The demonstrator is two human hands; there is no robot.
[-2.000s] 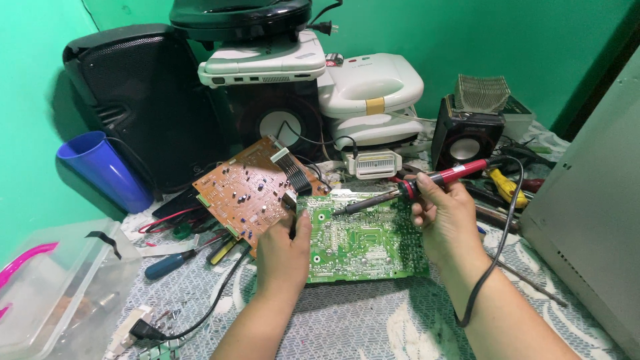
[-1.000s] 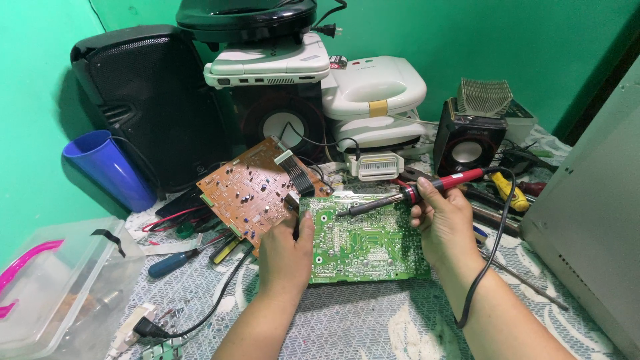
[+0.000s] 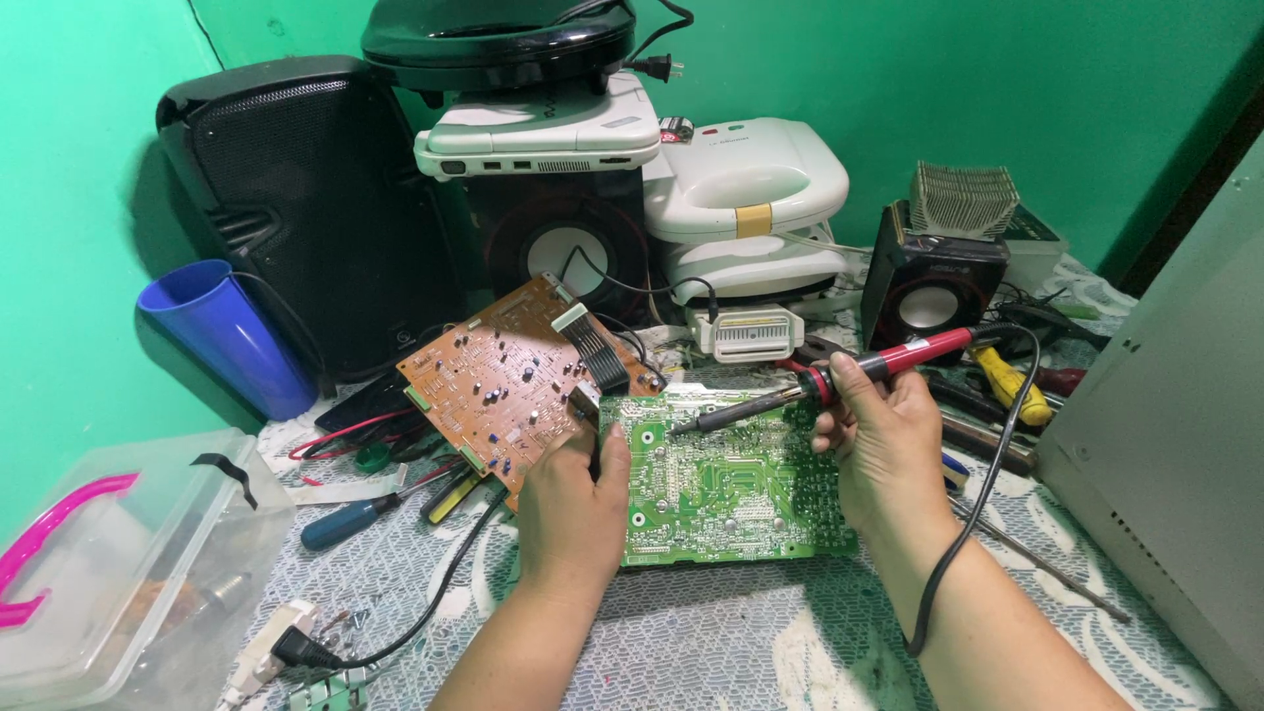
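My left hand [image 3: 575,499] grips the left edge of a green circuit board [image 3: 736,484], thumb on its face. In my right hand [image 3: 884,434] is a soldering iron [image 3: 913,353] with a red and black handle, its metal tip pointing left at the upper left part of the green board. Whether the tip touches the board I cannot tell. The iron's black cord loops down over my right wrist. Behind my left hand a brown circuit board [image 3: 509,380] leans tilted, with a black ribbon cable [image 3: 597,351] running down towards the green board.
A clear plastic box [image 3: 128,583] with a pink handle stands at left, near a blue cup [image 3: 232,341] and a blue-handled screwdriver [image 3: 351,521]. Speakers and white appliances [image 3: 750,188] stack up behind. Tools, among them a yellow-handled one [image 3: 1012,385], lie at right beside a grey metal panel [image 3: 1165,425].
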